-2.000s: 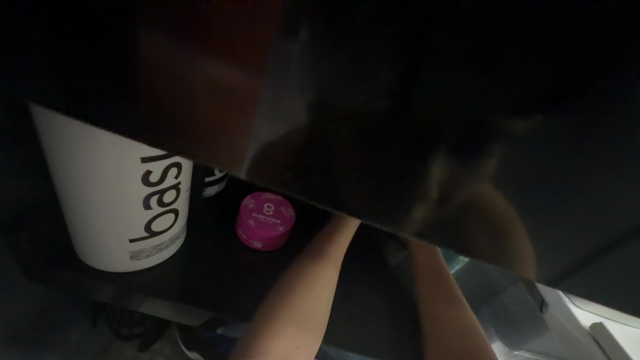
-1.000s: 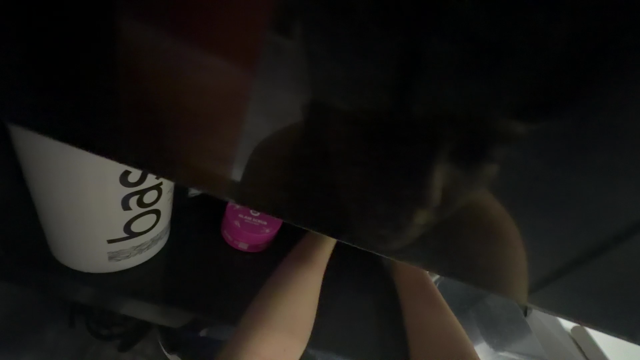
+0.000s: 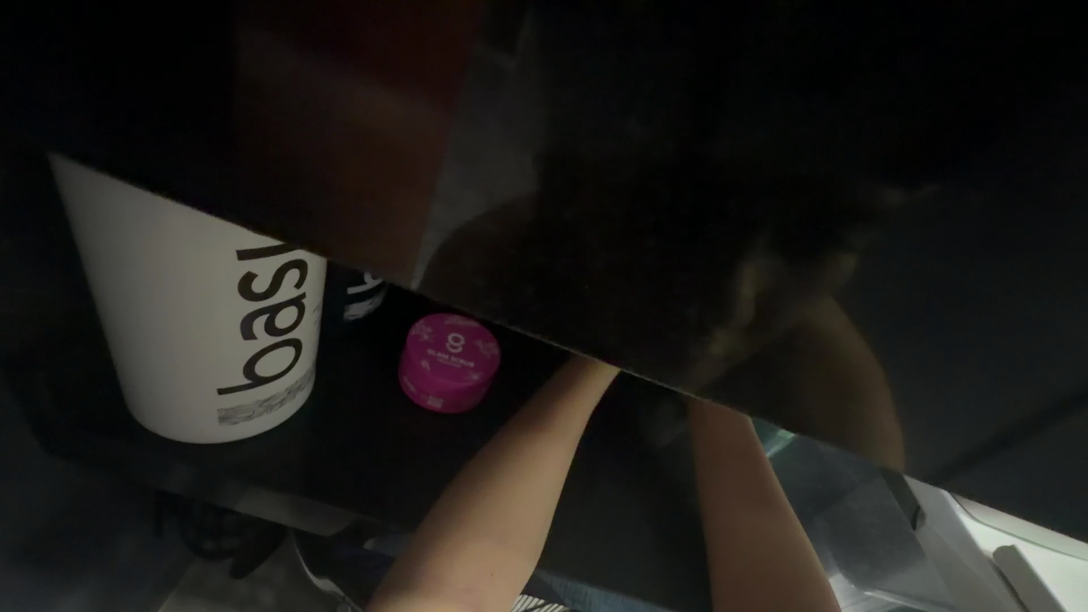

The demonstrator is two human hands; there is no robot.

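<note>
Both of my forearms reach up from the bottom of the view and pass under the edge of a dark glossy panel [image 3: 646, 212]. My left hand and my right hand are hidden behind that panel, so what they hold or touch does not show. Left of my left forearm a round pink jar [image 3: 450, 364] with a printed lid stands on a dark shelf [image 3: 357, 459]. A tall white tub [image 3: 195, 331] with large black lettering is at the far left, its top cut off by the panel. Between tub and jar a dark container [image 3: 364, 297] is partly visible.
The glossy panel covers the upper view and reflects a blurred figure. At the lower right are a clear plastic container [image 3: 858, 510] and a white object [image 3: 1003, 544]. Dark round items [image 3: 217, 531] lie below the shelf's front edge at the lower left.
The view has shifted slightly, and more of the pink jar shows than one second ago. Both forearms remain under the panel.
</note>
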